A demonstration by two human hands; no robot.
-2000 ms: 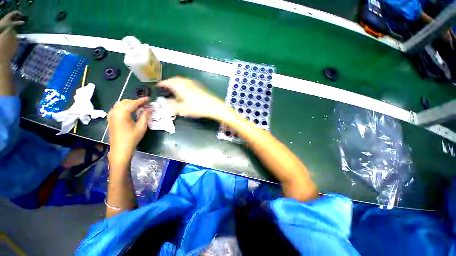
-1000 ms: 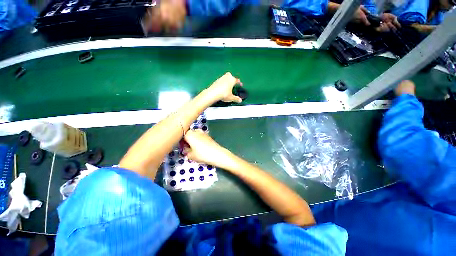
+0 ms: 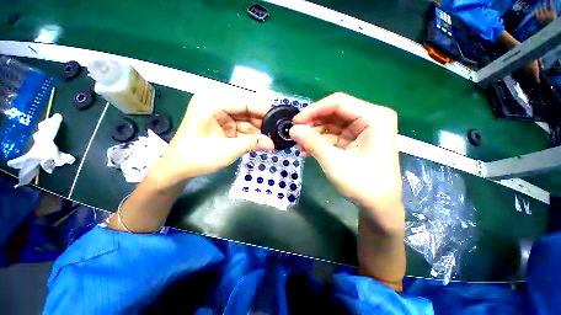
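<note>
A black round housing (image 3: 280, 126) with a centre hole is held above the tray at the middle of the view. My left hand (image 3: 215, 132) grips its left rim between thumb and fingers. My right hand (image 3: 350, 141) has thumb and fingertips at the housing's centre and right side; whether a small insert is between them is hidden. The pale blister tray (image 3: 266, 178) with rows of dark round dots lies on the bench below, its upper part partly covered by the hands and housing.
A solvent bottle (image 3: 126, 87), a crumpled white cloth (image 3: 138, 156) and several spare housings (image 3: 124, 129) stand left. A limp white piece (image 3: 42, 151) lies far left. Clear plastic bags (image 3: 433, 215) lie right. A white rail (image 3: 178, 78) edges the belt, which carries a small black frame (image 3: 258, 11).
My left hand has come back from the belt with a housing. My right hand has lifted from the tray to meet it. The view has shifted.
</note>
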